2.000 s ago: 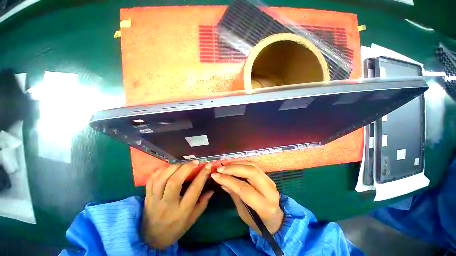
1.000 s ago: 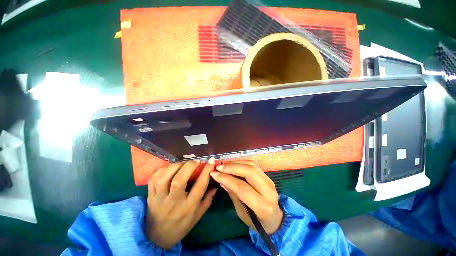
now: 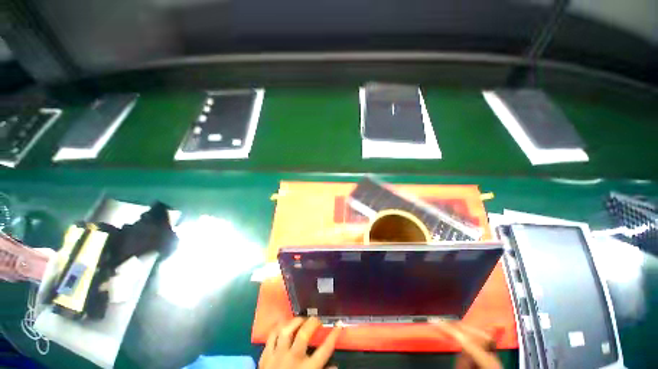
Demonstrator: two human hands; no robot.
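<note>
The tablet back cover (image 3: pixel 389 281) stands tilted over the orange-red mat (image 3: pixel 317 209), its dark inside with pale patches facing me. Its upper edge is against the tan cardboard core (image 3: pixel 399 226). My left hand (image 3: pixel 296 346) is at the cover's lower left edge, fingers apart and fingertips at the rim; whether it grips anything is unclear. My right hand (image 3: pixel 472 347) is blurred, below and right of the cover's lower edge, cut off by the picture's bottom. No tweezers can be made out in it. A dark slotted parts sheet (image 3: pixel 447 223) lies behind the core.
Waiting housings (image 3: pixel 566 288) lie on white sheets at right. At left, a black cloth (image 3: pixel 148 234) and a yellow-black item (image 3: pixel 78 270) lie on a white sheet, beside a pink object (image 3: pixel 20 258). Several housings (image 3: pixel 393 115) sit spaced along the green belt beyond.
The view has tilted up, now showing the belt and the left-side items. My right hand has moved away from my left, towards the right. My left hand remains at the cover's lower edge.
</note>
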